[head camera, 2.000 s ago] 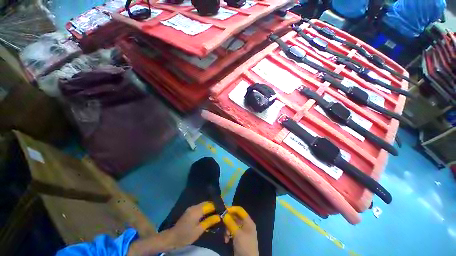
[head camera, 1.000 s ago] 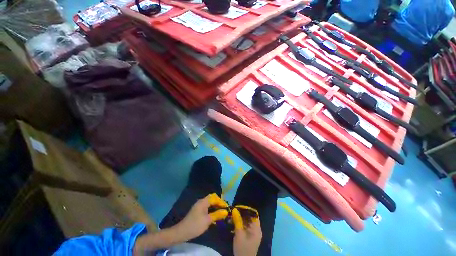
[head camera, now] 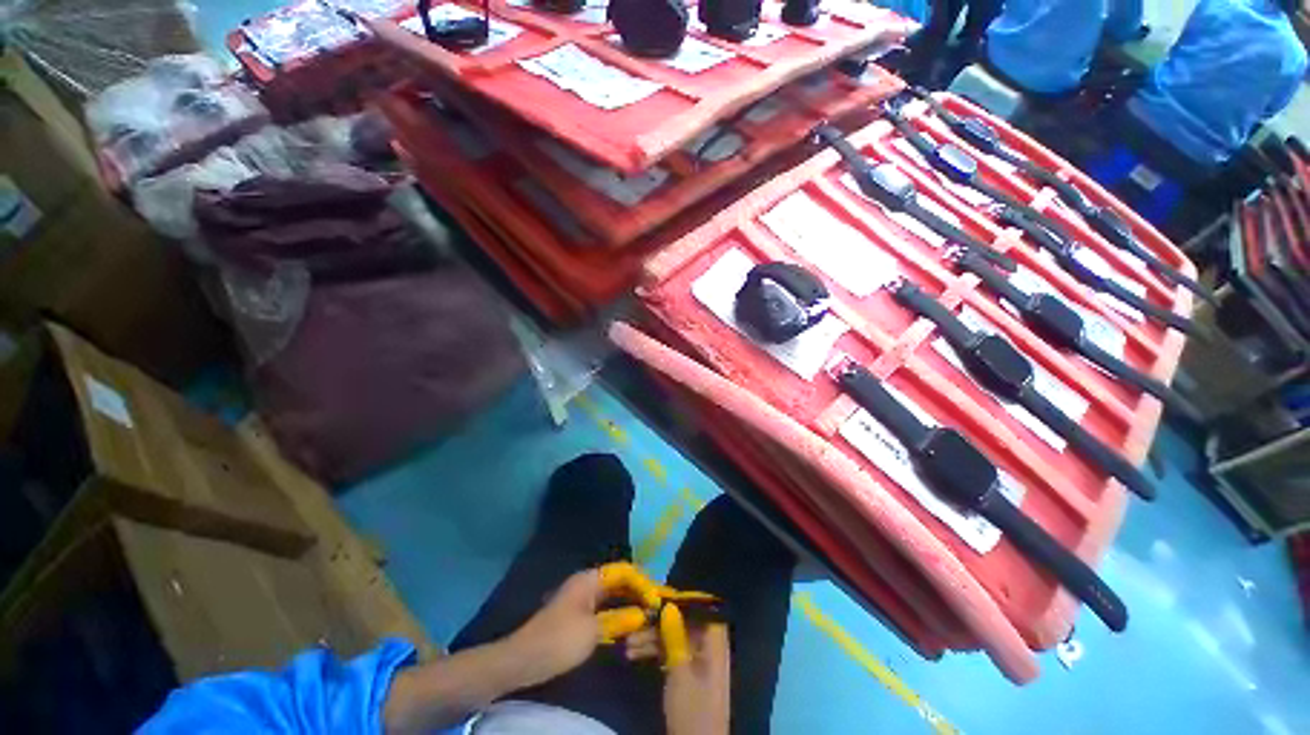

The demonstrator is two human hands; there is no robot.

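My left hand [head camera: 582,625] and my right hand [head camera: 693,663] meet over my lap, with yellow covers on the fingertips. Their fingers pinch a small dark smartwatch strap [head camera: 654,609] between them; most of it is hidden by the fingers and hard to see against my dark trousers. To the right, a red compartment tray [head camera: 741,372] holds several black smartwatches lying open and flat, such as the nearest one [head camera: 955,470]. One closed smartwatch [head camera: 780,303] sits on a white slip at the tray's near left corner. The compartment beside it shows only a paper slip [head camera: 829,244].
Another stack of red trays [head camera: 632,144] with closed watches stands behind. A maroon cloth heap [head camera: 381,359] and clear plastic [head camera: 173,108] lie to the left. Open cardboard cartons [head camera: 216,574] stand at lower left. People in blue smocks [head camera: 1221,79] sit at upper right.
The dark strap was upright between my fingers two seconds ago; now it is mostly covered by them. My right fingers have turned and shifted. The view has moved slightly.
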